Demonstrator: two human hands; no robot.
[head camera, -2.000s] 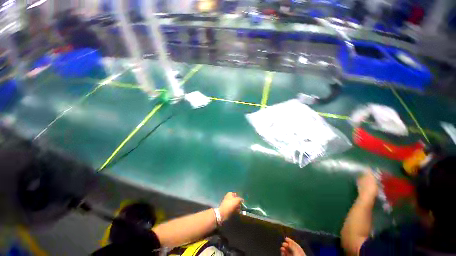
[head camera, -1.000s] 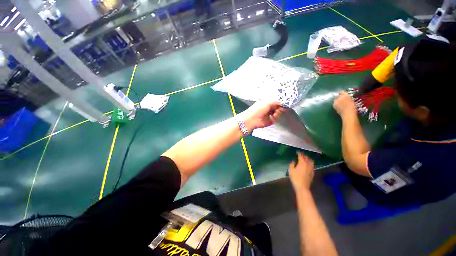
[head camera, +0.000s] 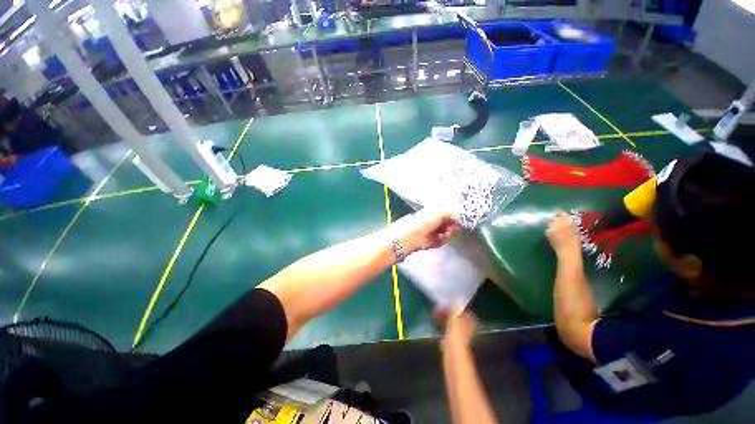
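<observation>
A clear plastic bag of small white parts (head camera: 464, 178) lies on the green bench. My left hand (head camera: 432, 228), with a bracelet at the wrist, has its fingers closed at the bag's near edge; the exact layer pinched is hard to see. A pale sheet (head camera: 443, 272) extends from under that hand towards me. My right hand (head camera: 455, 325) is blurred at the bench's front edge, with its fingers closed on the sheet's near corner.
A coworker (head camera: 662, 323) sits close on the right by red wire leads (head camera: 588, 172). White uprights (head camera: 157, 99), a small white packet (head camera: 267, 179) and a black cord are left. Blue bins (head camera: 538, 51) stand beyond the bench; a fan (head camera: 54, 352) is lower left.
The view has shifted. My right hand, earlier apart from the sheet, has moved left and taken its near corner. The sheet now reaches towards me. My left hand stays at the bag's edge.
</observation>
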